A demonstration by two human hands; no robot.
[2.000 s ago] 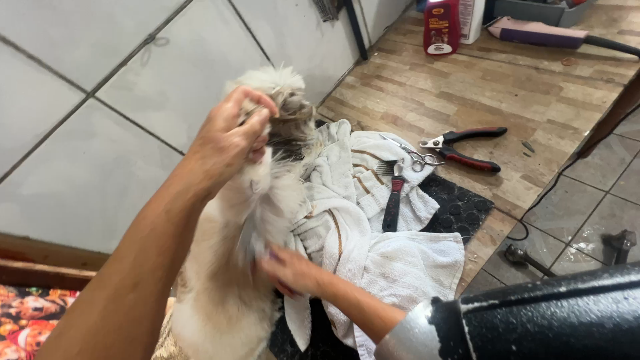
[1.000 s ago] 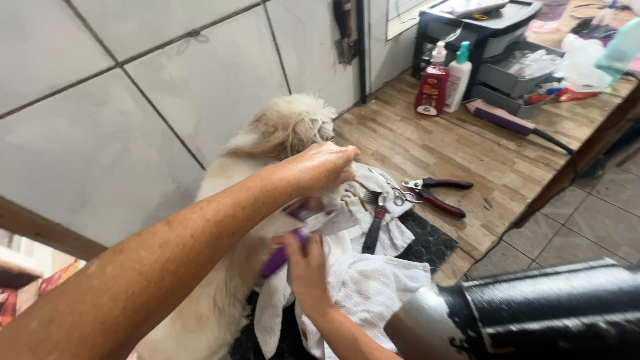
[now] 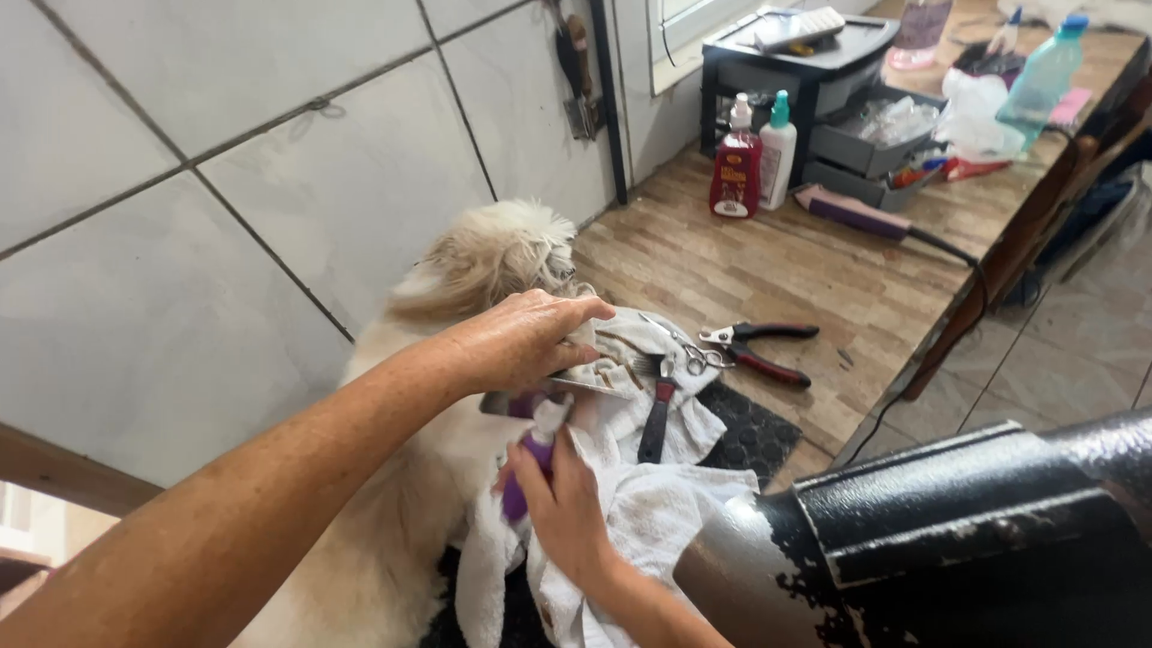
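Note:
A dog with long cream fur (image 3: pixel 396 504) sits by the tiled wall, its fluffy head turned right. My left hand (image 3: pixel 531 337) reaches across its chest, just below the muzzle; its palm side is hidden, so whether it grips fur or a leg does not show. My right hand (image 3: pixel 562 495) is closed around the purple handle of a slicker brush (image 3: pixel 522 486), whose metal head is under my left hand, close to the chest. White towels (image 3: pixel 652 513) lie beside the dog. On them rest a red-and-black dematting comb (image 3: pixel 660 414) and thinning or cutting scissors (image 3: pixel 702 357).
Red-and-black nail clippers (image 3: pixel 765 351) lie on the wooden tabletop, near a black rubber mat (image 3: pixel 751 432). Behind stand a red bottle (image 3: pixel 736 171), a white spray bottle (image 3: pixel 777 153), a corded hair clipper (image 3: pixel 855 214) and a drawer unit (image 3: pixel 801 49). A black-and-silver dryer (image 3: pixel 927 531) juts in at lower right.
My left hand has gone from the dog's face to in front of its chest. The purple brush handle in my right hand shows more plainly. The view has shifted and takes in more tabletop.

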